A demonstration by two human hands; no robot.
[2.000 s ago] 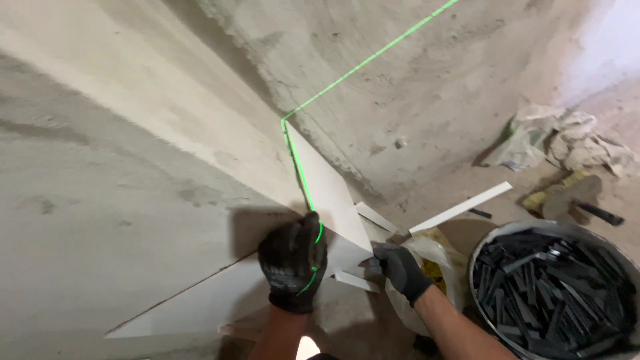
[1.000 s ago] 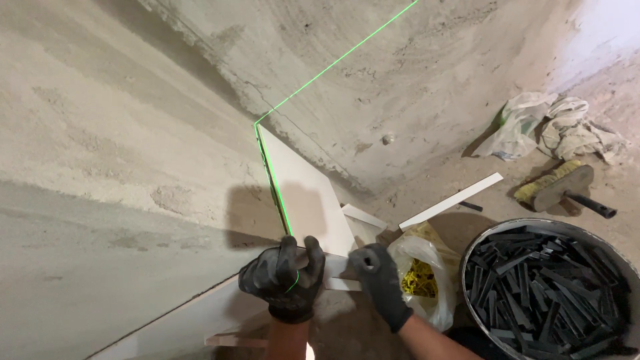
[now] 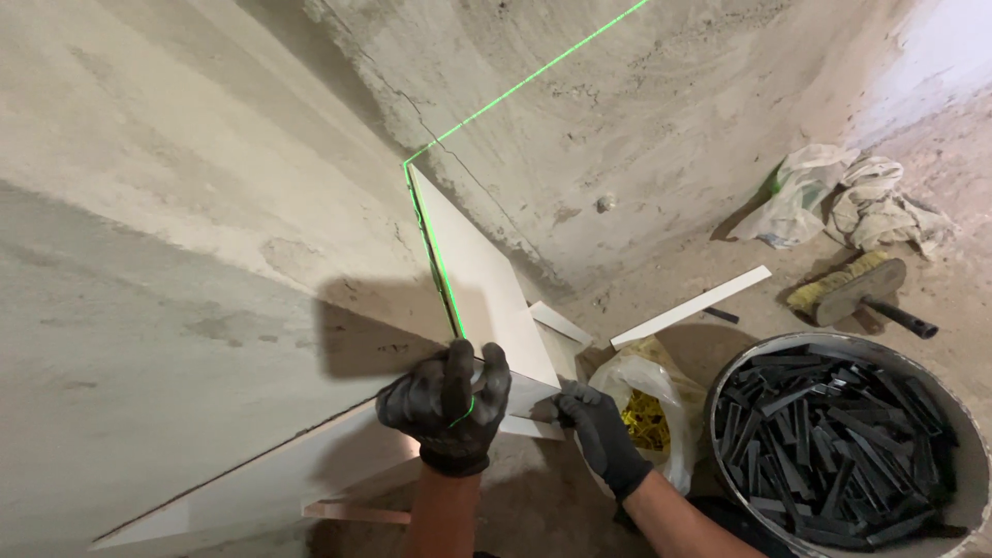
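Observation:
In a black glove, my left hand (image 3: 449, 403) has its fingertips bent over the top edge of a white tile (image 3: 484, 271) on the wall, near the tile's end. My right hand (image 3: 601, 434), gloved too, touches the lower outer corner of this tile, its fingers curled; whether it holds something small is hidden. A green laser line (image 3: 434, 248) runs along the tile's top edge, bends at the wall corner and crosses the other wall. Another white tile surface (image 3: 256, 480) extends to the lower left along the wall.
At the right stands a bucket (image 3: 717, 434) of black plastic wedges. Beside my right hand is a clear plastic bag (image 3: 682, 387) with yellow plastic clips. A white tile strip (image 3: 690, 306), a brush (image 3: 860, 287) and crumpled bags (image 3: 806, 194) lie on the floor.
One second ago my right hand was higher, nearer my left hand; it has since moved down to the tile's outer corner. My left hand remains at the tile's top edge.

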